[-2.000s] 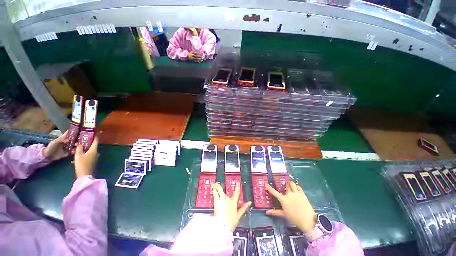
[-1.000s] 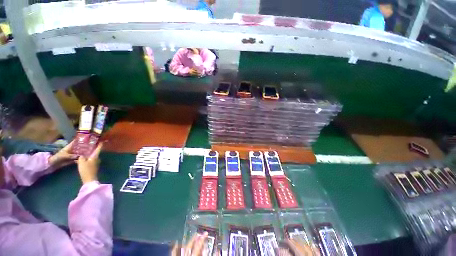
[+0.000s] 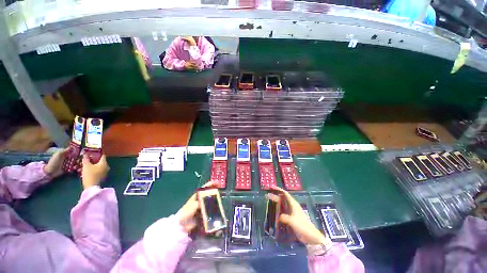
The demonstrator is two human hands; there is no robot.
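My left hand (image 3: 193,209) holds a closed flip phone (image 3: 212,211), its gold-rimmed dark window facing up, above the front left of the clear blister tray (image 3: 317,176). My right hand (image 3: 292,217) holds another closed phone (image 3: 272,214), tilted sideways, over the tray's front middle. Several open red flip phones (image 3: 243,176) stand in a row in the tray's back pockets, with blue-white screens. Several phones lie in the front pockets with pale-and-dark rectangles showing, one between my hands (image 3: 242,223) and one at the right (image 3: 332,221).
Fanned flat cards or batteries (image 3: 140,186) lie left of the tray. A person's hands (image 3: 95,169) hold two open phones (image 3: 94,139) at the left. A tall tray stack (image 3: 267,114) stands behind, on a board. Another tray (image 3: 422,196) with closed phones lies right. A person sits beyond.
My hands have come up from the bottom edge and each now holds a closed phone. The view has shifted, so the front tray row shows more fully. The neighbouring person's two phones have turned slightly.
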